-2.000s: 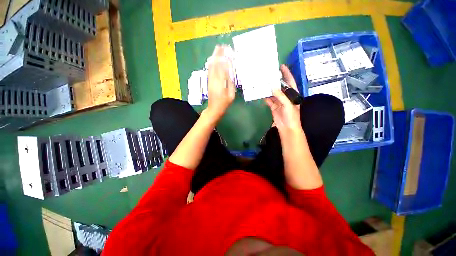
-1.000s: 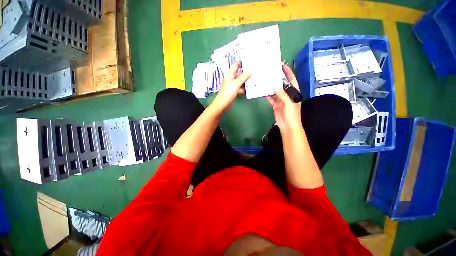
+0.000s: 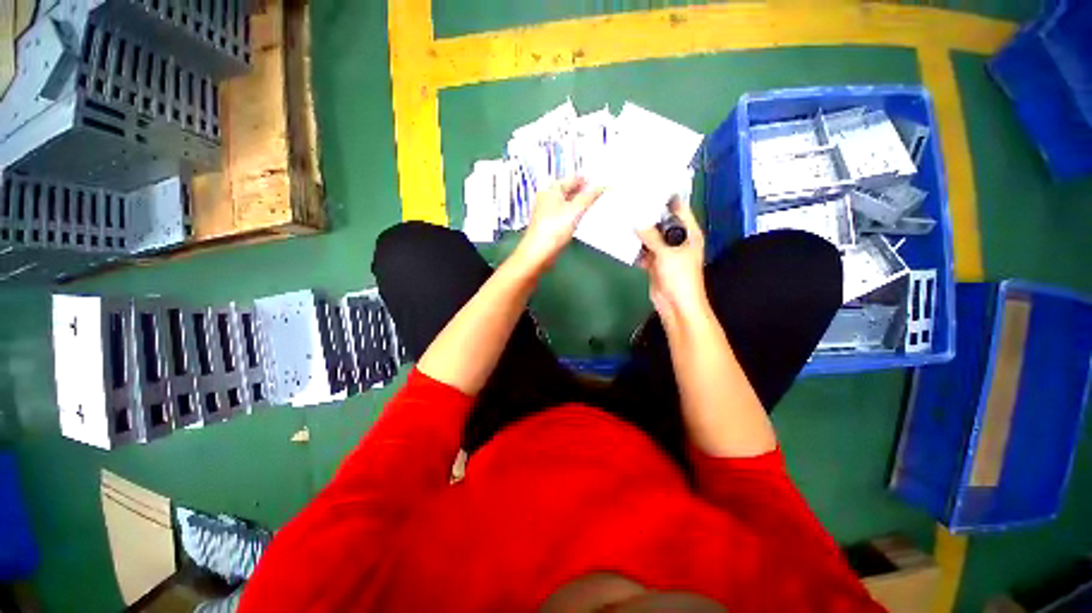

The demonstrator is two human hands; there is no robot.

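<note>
A white, glaring sheet-metal plate [image 3: 638,174] is held tilted above the floor, in front of my knees. My left hand [image 3: 560,216] pinches its left edge between thumb and fingers. My right hand [image 3: 673,254] holds its lower right side and also a black pen-like tool [image 3: 673,230] in the same fist. The tool's tip cannot be made out. A loose fanned pile of small white plates [image 3: 485,198] lies on the floor to the left, partly behind the held plate.
A blue bin [image 3: 950,240] filled with grey brackets stands beside my right knee. A nearly empty blue bin [image 3: 1044,413] is right of it. Slotted brackets [image 3: 180,359] stand in a row left of my left knee. Stacked slotted panels [image 3: 108,150] rest on a wooden pallet [image 3: 266,156] at upper left.
The held plate has turned from upright to slanted. My left hand, flat and apart from the plate two seconds ago, is now on its left edge. The black tool points differently.
</note>
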